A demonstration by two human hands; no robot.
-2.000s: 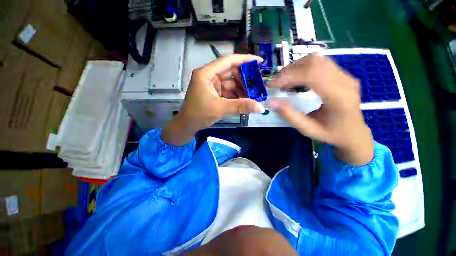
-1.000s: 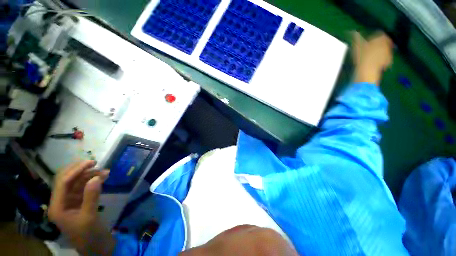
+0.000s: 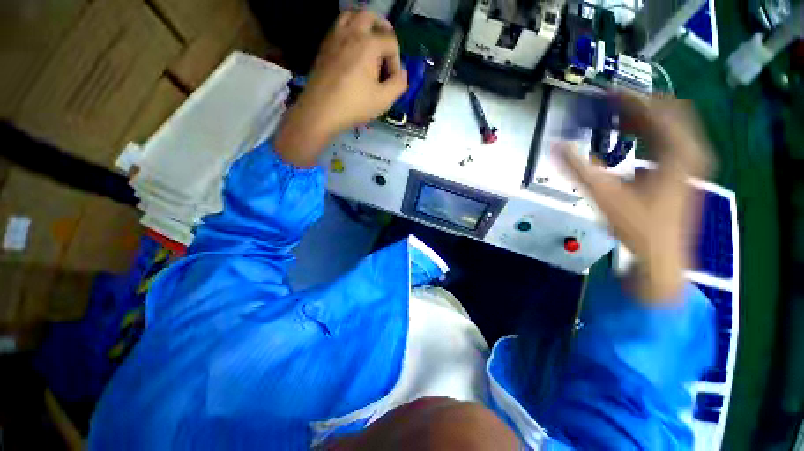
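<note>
My left hand (image 3: pixel 357 75) is at the left station of the white machine, fingers curled. A blue housing (image 3: pixel 413 86) sits in the fixture beside its fingertips; whether they grip it is not clear. My right hand (image 3: pixel 648 163) is blurred above the machine's right end. A blurred dark blue housing (image 3: pixel 586 116) shows between its thumb and fingers. The right fixture (image 3: pixel 582 48) with blue in it is just behind that hand.
A screwdriver (image 3: pixel 482 116) lies on the machine top. The front panel has a touchscreen (image 3: pixel 451 205) and a red button (image 3: pixel 571 244). At right lies the tray (image 3: pixel 721 286) with blue housings; at left are stacked white trays (image 3: pixel 207 132) and cartons (image 3: pixel 79 79).
The view has turned from the tray and conveyor back to the machine. My right hand has come from the conveyor side to the machine's right end. My left hand is now at the left station.
</note>
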